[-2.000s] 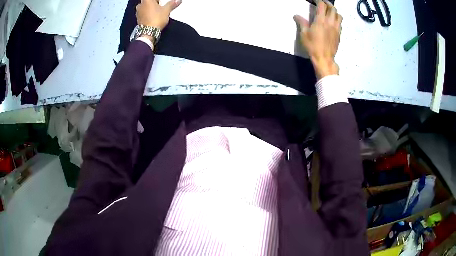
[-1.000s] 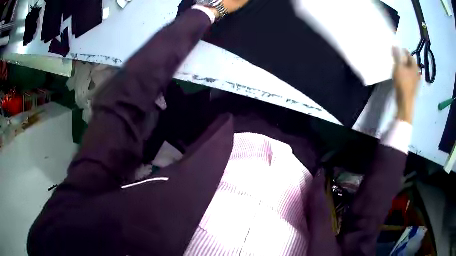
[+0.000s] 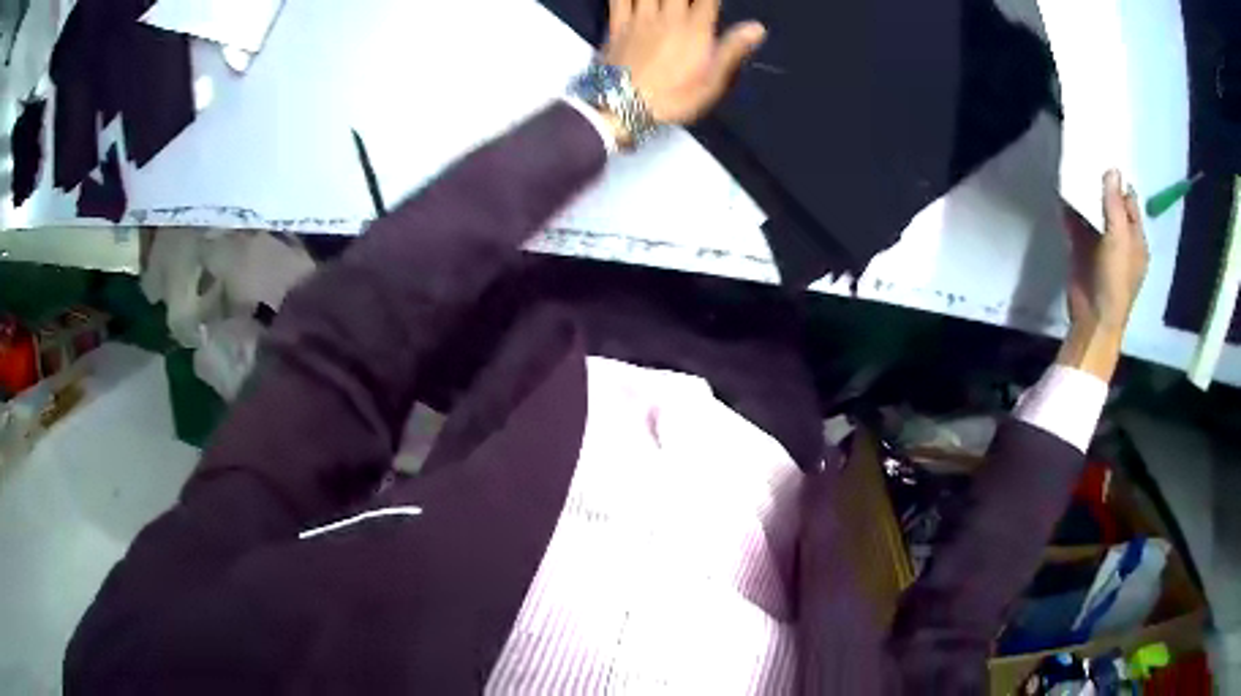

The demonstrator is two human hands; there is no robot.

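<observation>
Dark fabric (image 3: 871,123) lies on the white table, its lower corner reaching the front edge. My left hand (image 3: 674,55), with a metal watch at the wrist, rests spread on the fabric's left part, fingertips near the top rim of the picture. My right hand (image 3: 1113,258) holds the lower end of a white paper pattern (image 3: 1109,109), right of the fabric; its thumb shows and the other fingers are partly hidden. The pattern's upper end is cut off by the picture.
A green-handled tool (image 3: 1168,197) lies right of my right hand, beside more dark cloth (image 3: 1204,163) and a pale strip (image 3: 1218,292). Dark offcuts (image 3: 136,89) and white sheets (image 3: 225,16) lie far left. A thin dark strip (image 3: 368,170) lies left. Boxes stand below right.
The pattern has moved off the fabric to the right with my right hand. The fabric now lies turned, and my left hand is spread on it. The shears seen earlier no longer show.
</observation>
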